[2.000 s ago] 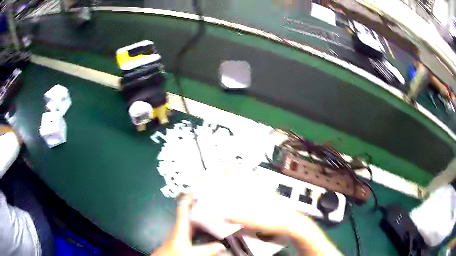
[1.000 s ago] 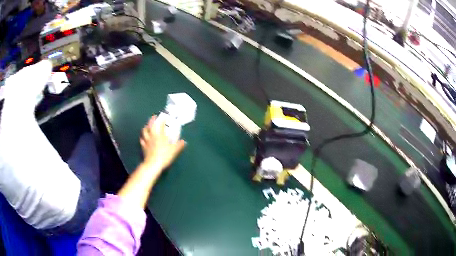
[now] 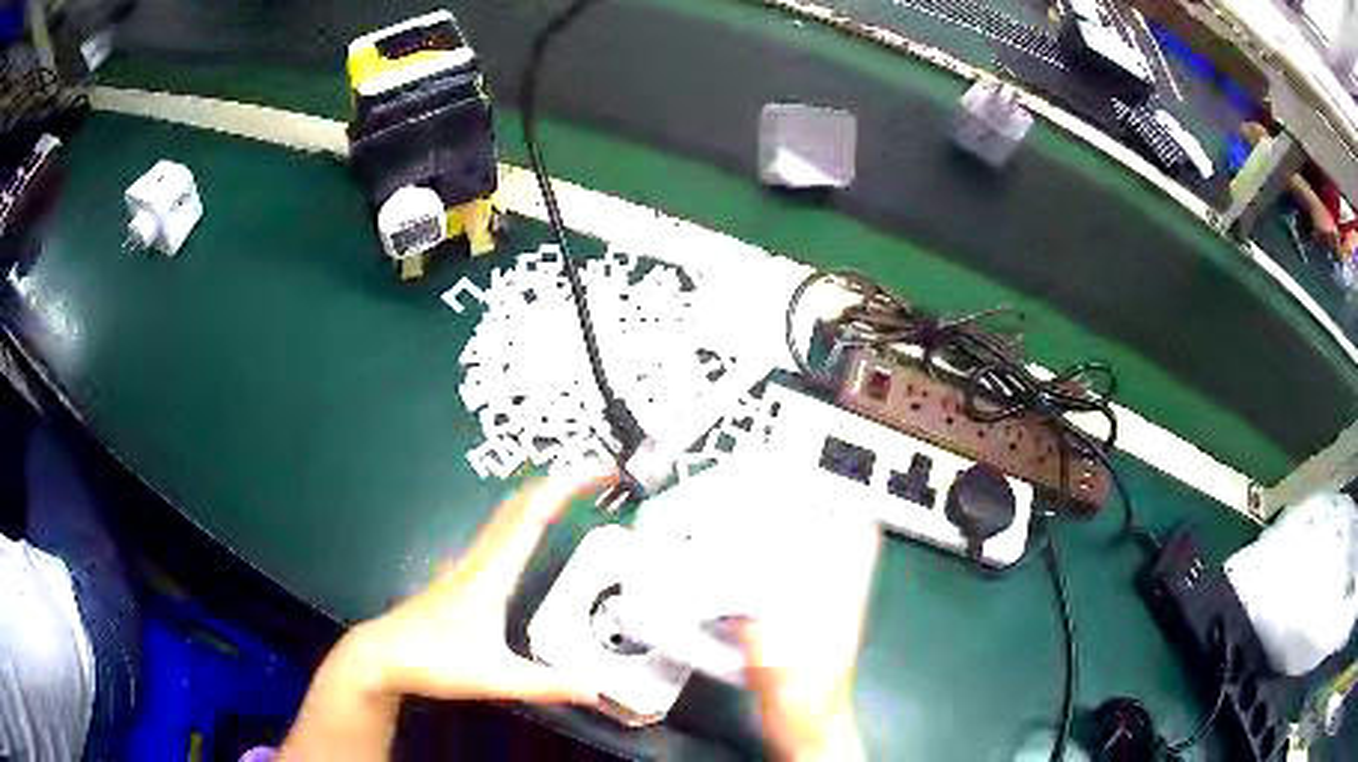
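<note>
A white socket strip [image 3: 574,628] with a round socket lies nearest me at the bottom centre. My left hand [image 3: 462,618] curves around its left end, index finger above and thumb below, apparently gripping it. My right hand [image 3: 804,670] is over the strip's right part, beside a glaring white shape; glare hides its fingers and anything held. A hanging black cord's plug [image 3: 626,439] ends just above my left fingertips. A loose pile of small white clips [image 3: 559,335] lies behind. One white cube adapter [image 3: 164,206] stands at the far left of the green bench.
A black-yellow boxy unit [image 3: 425,142] stands left of the pile. Behind my right hand are a white multi-socket strip [image 3: 879,506] and a brown strip [image 3: 968,421] with tangled cord. A black strip [image 3: 1229,640] and white bag [image 3: 1303,581] are right. Two cubes sit on the dark belt [image 3: 909,186].
My left hand has left the cubes at left and come to the near socket strip. One cube remains there instead of two. The view has swung right; my right hand is visible again.
</note>
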